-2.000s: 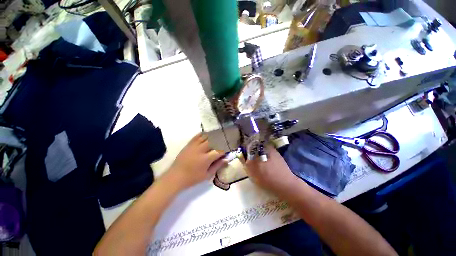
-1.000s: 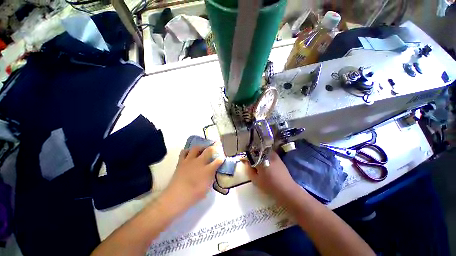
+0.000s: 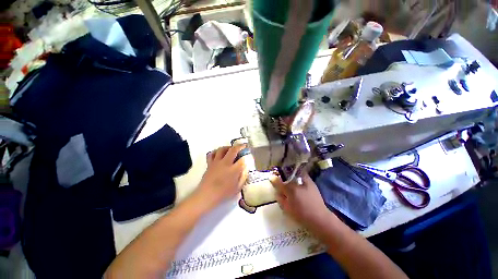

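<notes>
A small grey-blue pocket flap piece (image 3: 242, 154) shows as a narrow strip at the fingers of my left hand (image 3: 224, 175), left of the needle area; most of it is hidden. My left hand lies over it on the machine bed. My right hand (image 3: 301, 200) is at the presser foot (image 3: 295, 169), its fingertips partly hidden under the machine head. Whether it holds anything cannot be told. The pale needle plate (image 3: 260, 193) shows between the hands.
Stitched grey-blue pieces (image 3: 352, 193) and red-handled scissors (image 3: 407, 182) lie right. Dark cut pieces (image 3: 155, 155) and large navy panels (image 3: 82, 114) lie left. A green tube (image 3: 286, 65) stands above the machine head. A bottle (image 3: 352, 54) is behind the white arm (image 3: 377, 122).
The grey-blue piece, more visible one second ago, is now mostly covered at my left hand. My right hand stays by the presser foot. The whole view has shifted slightly.
</notes>
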